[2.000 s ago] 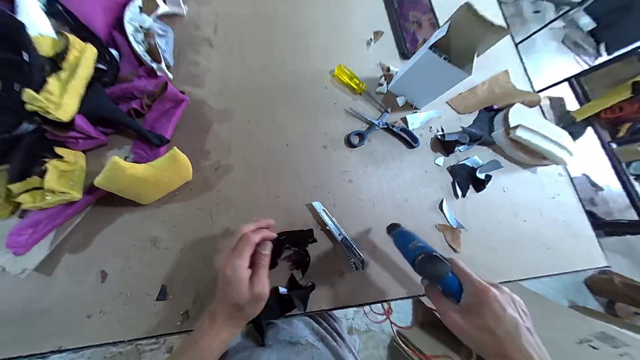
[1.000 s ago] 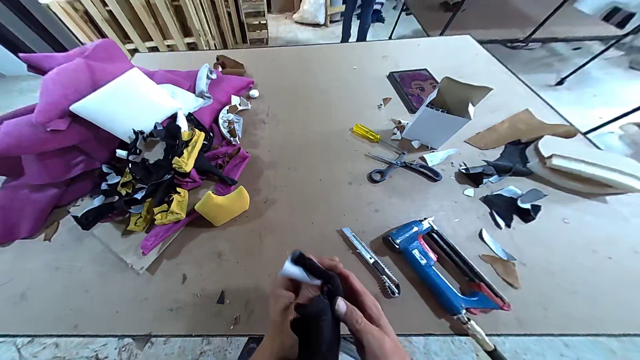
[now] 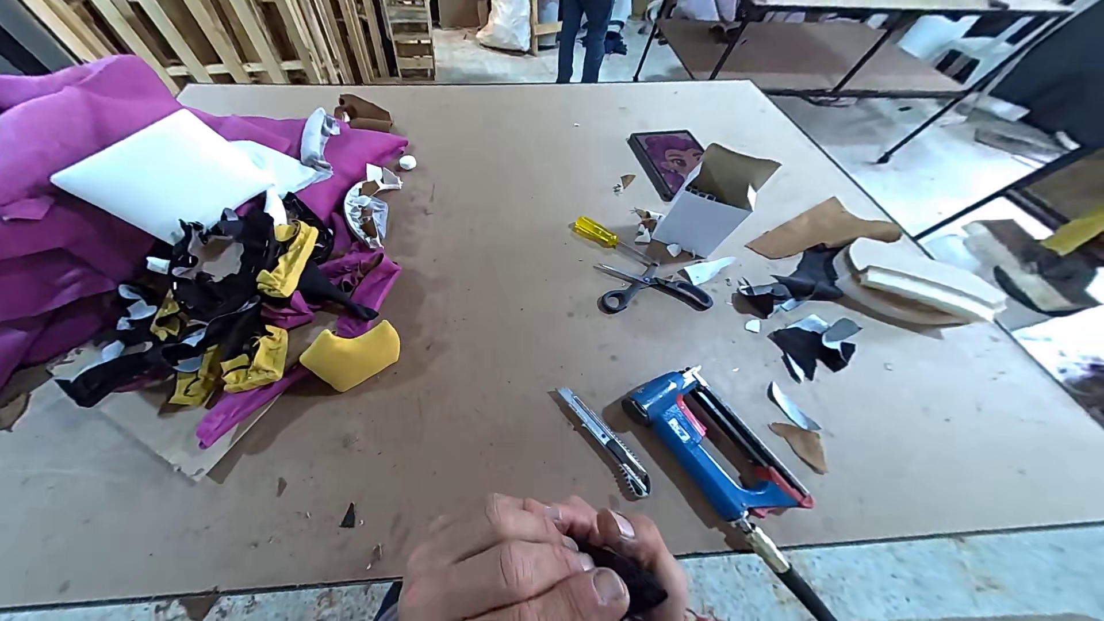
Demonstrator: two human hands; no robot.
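At the table's front edge, my left hand [image 3: 500, 565] and my right hand [image 3: 651, 552] are pressed together around a piece of black material [image 3: 625, 580], mostly covered by the fingers. Just beyond them a utility knife [image 3: 605, 444] lies flat. Right of the knife rests a blue pneumatic staple gun [image 3: 711, 453] with a hose at its handle. Farther back, scissors [image 3: 655, 289] lie open beside a screwdriver with a yellow handle [image 3: 597, 232].
Purple fabric [image 3: 78, 250], black and yellow scraps [image 3: 233, 302] and a yellow piece [image 3: 352, 355] cover the left side. An open white box [image 3: 705, 220], a framed picture [image 3: 668, 159], brown scraps [image 3: 824, 228] and a cream padded piece [image 3: 927, 289] sit at right. A person [image 3: 584, 39] stands beyond.
The blue staple gun, in my right hand two seconds ago, now lies on the table. Both hands have come together on the black material and closed over it. The view has tilted up.
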